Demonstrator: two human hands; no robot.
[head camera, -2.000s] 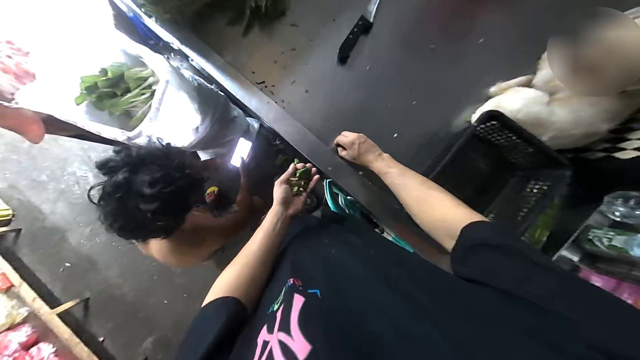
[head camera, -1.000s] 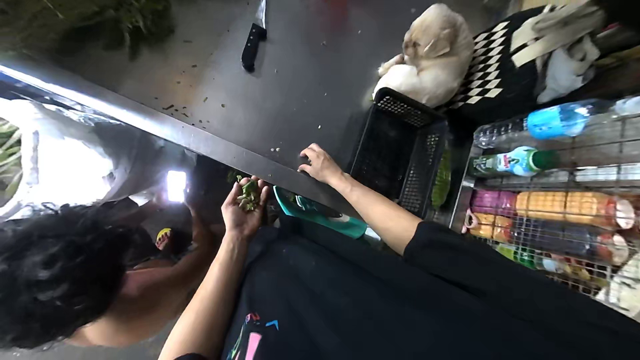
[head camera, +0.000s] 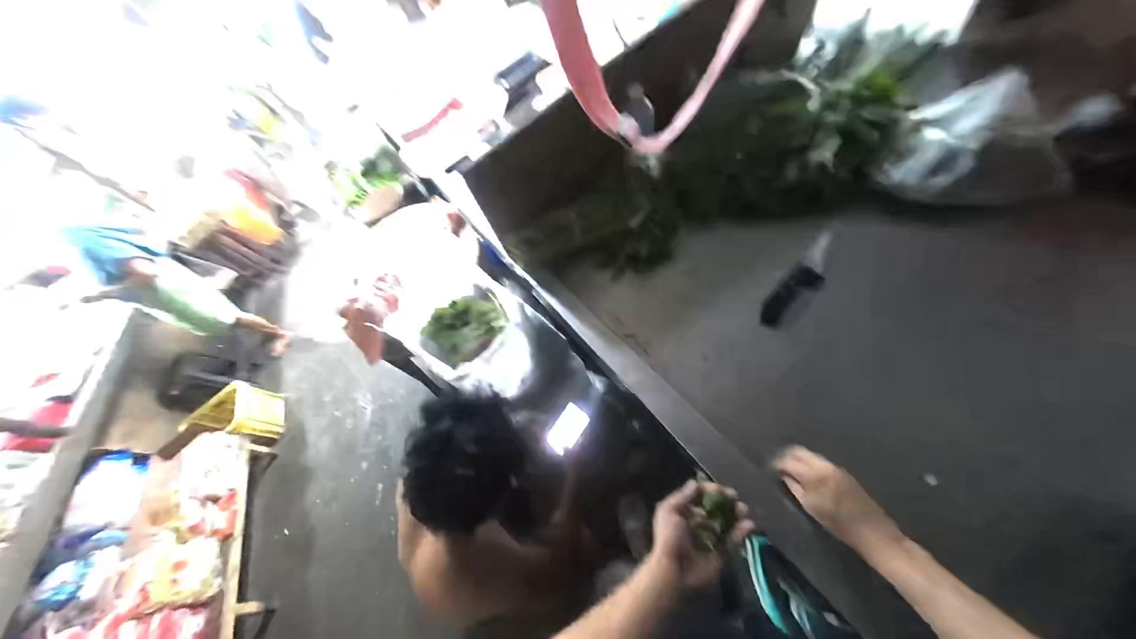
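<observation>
Small green leafy pieces (head camera: 713, 517) lie in my left hand (head camera: 695, 532), whose fingers curl around them beside the table's edge. My right hand (head camera: 827, 493) rests at the metal edge of the dark table (head camera: 887, 373), fingers bent; blur hides whether anything is in them. Farther up the tabletop lies a knife with a black handle (head camera: 790, 295), its blade pointing away. A teal item (head camera: 765, 581), perhaps a bag or basin, sits below the edge between my hands.
A person (head camera: 466, 470) with a lit phone (head camera: 568, 428) is close at my left. Leafy greens (head camera: 852, 115) and a clear plastic bag (head camera: 967, 133) cover the table's far side. A pink strap (head camera: 595, 80) hangs above. A yellow crate (head camera: 253, 413) and packaged goods (head camera: 169, 559) stand left.
The view has swung strongly left and up, so the black crate and bottles are out of sight. My left hand still holds the greens, and my right hand remains by the table edge.
</observation>
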